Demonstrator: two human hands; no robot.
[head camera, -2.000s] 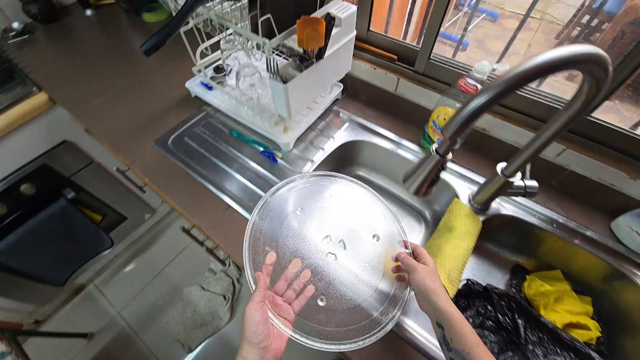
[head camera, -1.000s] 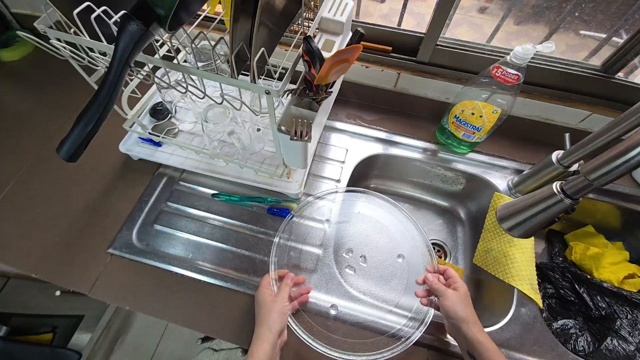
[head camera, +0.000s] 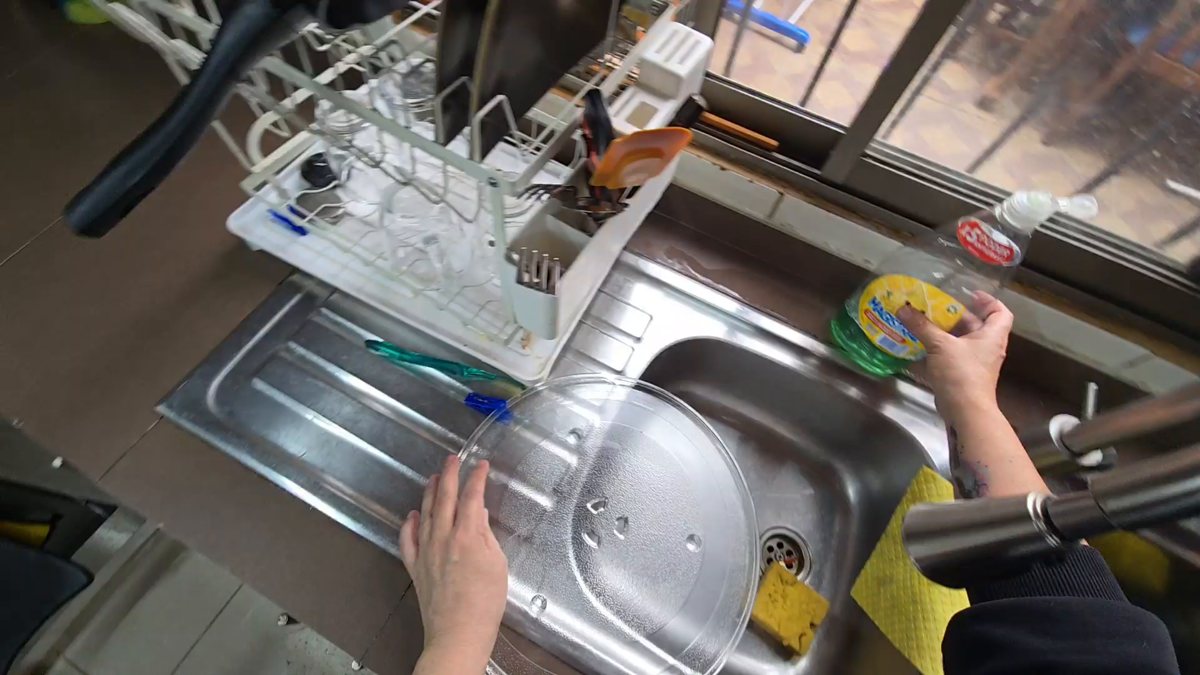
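A round clear glass microwave turntable plate (head camera: 637, 506) lies across the drainboard edge and part of the left sink basin. At its left rim is my left hand (head camera: 457, 553), its fingers resting on the glass; the thumb is hidden. My right hand (head camera: 966, 352) grips a clear bottle of green dish soap (head camera: 886, 323) behind the basin, thumb across its yellow label. A yellow sponge (head camera: 789, 609) lies in the basin beside the drain. Left of the plate, a green-handled brush (head camera: 431, 361) with blue bristles rests on the ridged drainboard (head camera: 309, 403).
A white dish rack (head camera: 394, 281) with glasses, pans and utensils stands behind the drainboard; a black pan handle (head camera: 169, 122) juts out from it. The metal faucet (head camera: 1012, 534) reaches over a yellow cloth (head camera: 909, 572) on the sink divider. A window runs behind.
My right hand has let go of the plate's right rim and moved up to the soap bottle, now gripped. My left hand stays at the plate's left side, now with fingers on top.
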